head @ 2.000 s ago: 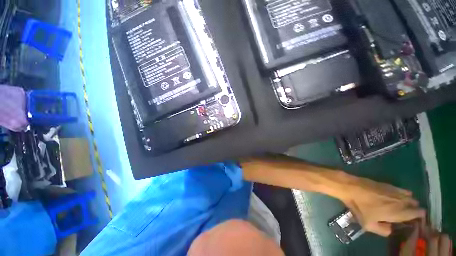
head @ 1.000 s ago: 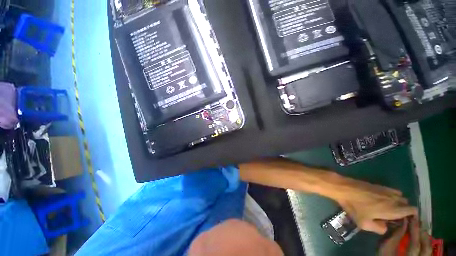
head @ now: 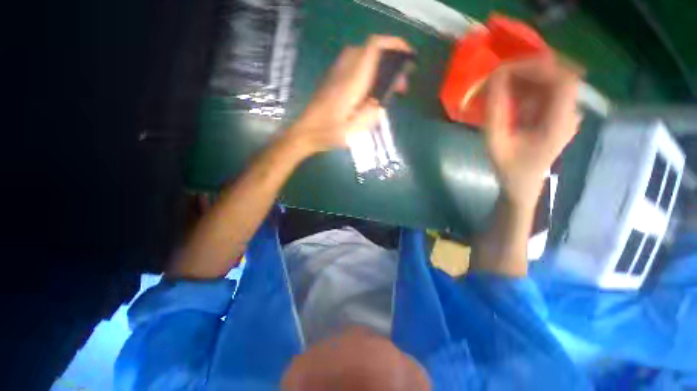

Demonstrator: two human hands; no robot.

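Note:
My left hand is raised over the green mat, its fingers shut on a small black part. A phone assembly with a bright, reflecting face lies just below this hand, partly hidden by it. My right hand is blurred, with thumb and fingers curved at the open red parts bin. It overlaps the bin's right side; whether its fingers hold anything is unclear. Another phone assembly, dark with silvery edges, is blurred at the upper left.
A dark mass, perhaps the black tray, fills the far left. The green mat has a pale rail along its far side. A white box with black rectangles stands at right, beside partly hidden white sheets. A small brown box is below the bench edge.
The view has swung right, from the large tray to the mat. The hands are now apart: the left holds the black part, the right is at the red bin.

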